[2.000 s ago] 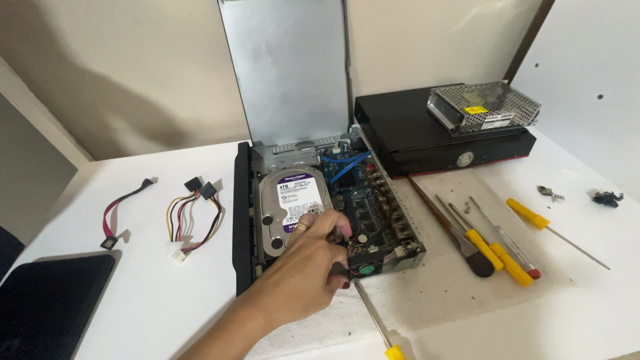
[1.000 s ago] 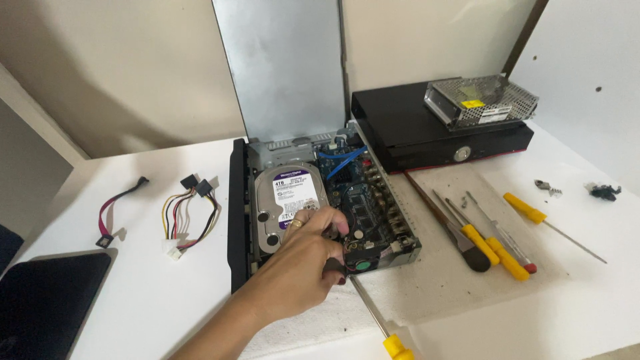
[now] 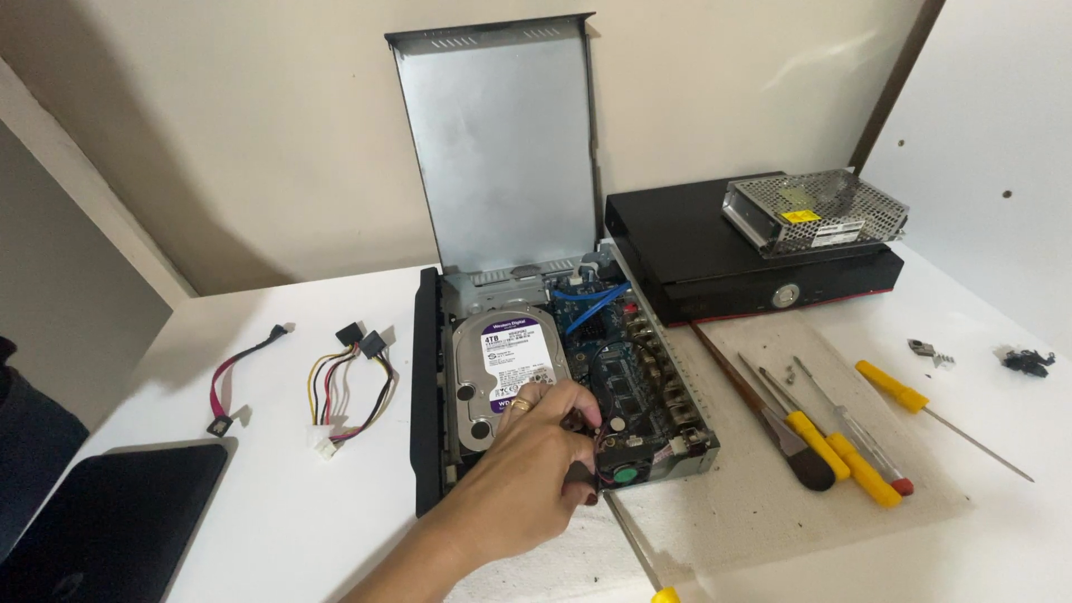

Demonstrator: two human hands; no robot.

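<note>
My left hand (image 3: 536, 461) reaches over the front edge of an opened video recorder (image 3: 427, 385). Its fingers curl down inside, beside thin dark wires and a small fan with a green hub (image 3: 625, 475); whether they grip something is hidden. A Western Digital hard drive (image 3: 477, 335) lies in the case, left of a circuit board (image 3: 620, 385) with blue cables (image 3: 596, 306). The metal cover (image 3: 502, 151) stands upright behind. A screwdriver (image 3: 634, 544) with a yellow handle points its blade at the case's front edge. My right hand is not in view.
Right of the case are a brush (image 3: 787, 440), several screwdrivers (image 3: 867, 469) and small metal parts (image 3: 930, 353). Behind stands a black box (image 3: 703, 234) bearing a perforated power supply (image 3: 816, 209). Left lie a red cable (image 3: 224, 377), a power cable splitter (image 3: 385, 398) and a flat black object (image 3: 117, 519).
</note>
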